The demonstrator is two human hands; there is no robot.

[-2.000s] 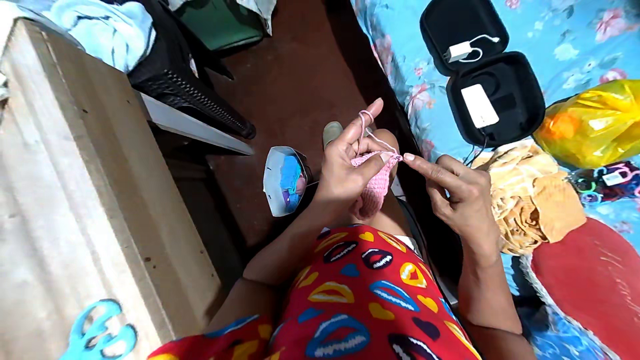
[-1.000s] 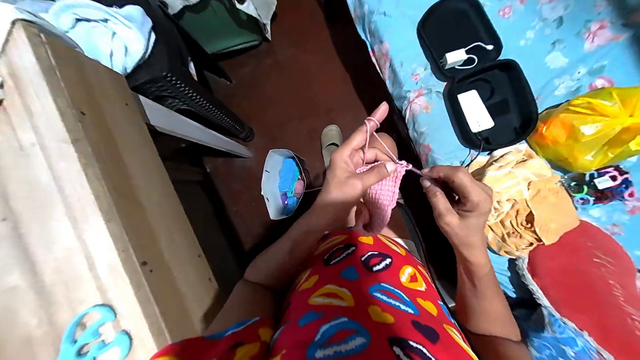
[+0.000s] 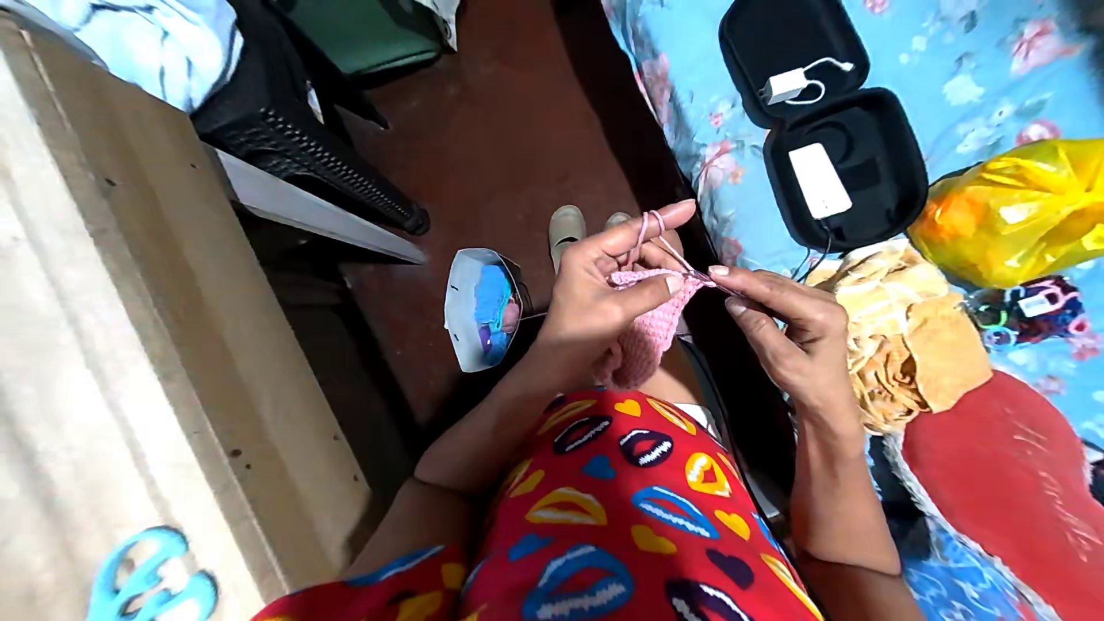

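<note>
Pink crocheted fabric (image 3: 651,336) hangs from my left hand (image 3: 599,289), pinched under the thumb near its upper edge. Pink yarn (image 3: 660,233) loops around the raised index finger of that hand and runs down to the fabric's right corner. My right hand (image 3: 789,323) holds a thin crochet hook (image 3: 723,285) between thumb and fingertips, its tip at that same corner among the stitches. The hook's head is too small to make out. Both hands are close together above my lap, which a red patterned garment (image 3: 638,517) covers.
A white container (image 3: 466,323) with blue and purple yarn stands on the brown floor. At left are a wooden surface (image 3: 129,345) with light-blue scissor handles (image 3: 155,578) and a black plastic stool (image 3: 302,147). The floral bed at right holds an open black case (image 3: 897,164), yellow bag (image 3: 1018,216), tan cloths (image 3: 944,354) and red cushion (image 3: 1000,492).
My right hand had its index finger extended at the fabric's edge two seconds ago; its fingers are now gathered on the hook. The left hand keeps hold of the pink fabric.
</note>
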